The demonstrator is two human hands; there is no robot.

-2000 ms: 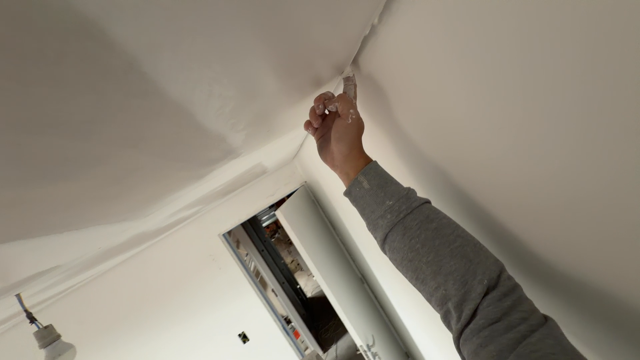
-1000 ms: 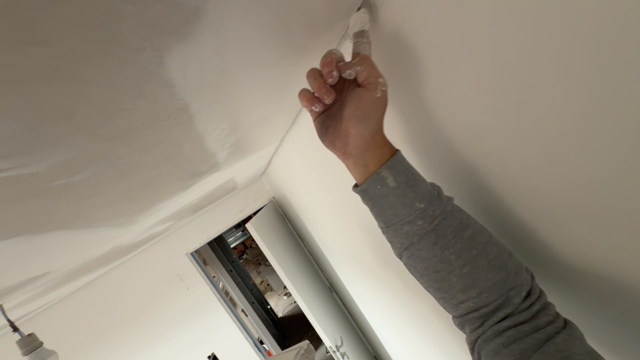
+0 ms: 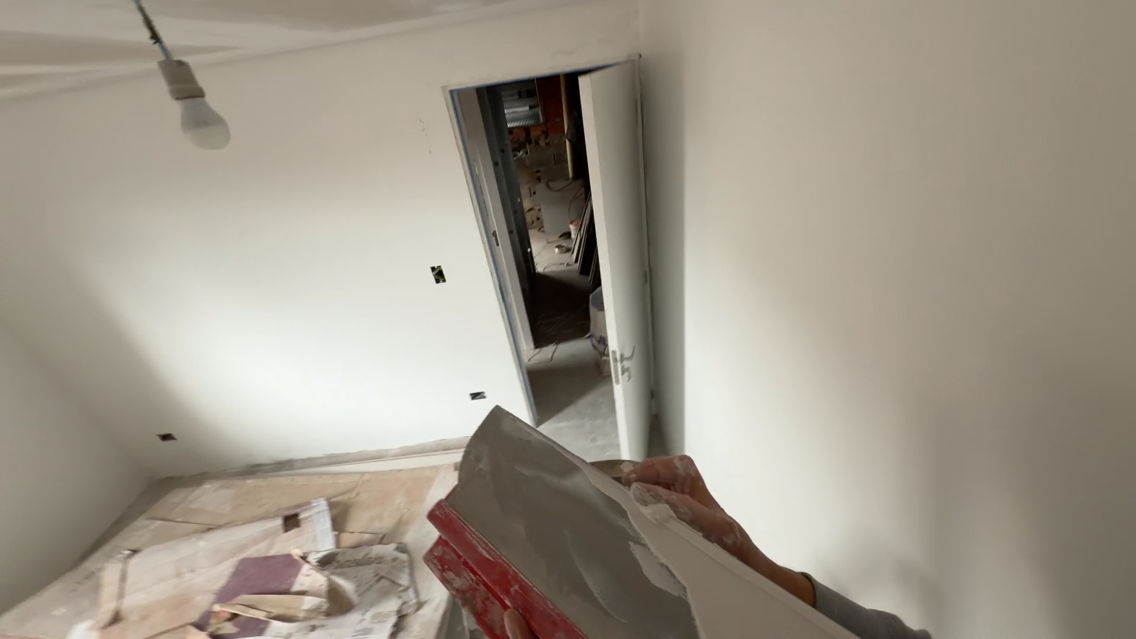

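A wide metal plastering blade [image 3: 568, 524] with a paint-worn red back or handle [image 3: 506, 568] fills the lower middle. Pale filler lies along its right side. A fingertip of my left hand [image 3: 516, 627] shows at the bottom edge against the red part; the rest of that hand is out of view. Beyond the blade's far edge is my right hand [image 3: 688, 506], smeared with white filler, fingers closed around a small putty knife [image 3: 612, 467] that is mostly hidden behind the blade. Its grey sleeve runs off to the lower right.
A white door [image 3: 619, 257] stands ajar at a doorway onto a cluttered room. A bulb [image 3: 203, 122] hangs at upper left. Torn cardboard and paper [image 3: 266, 577] cover boards at lower left. A pale wall [image 3: 887, 266] rises close on the right.
My right hand has come down from the corner of wall and ceiling to beside the wide blade, which now shows with a left fingertip. The view has swung downward.
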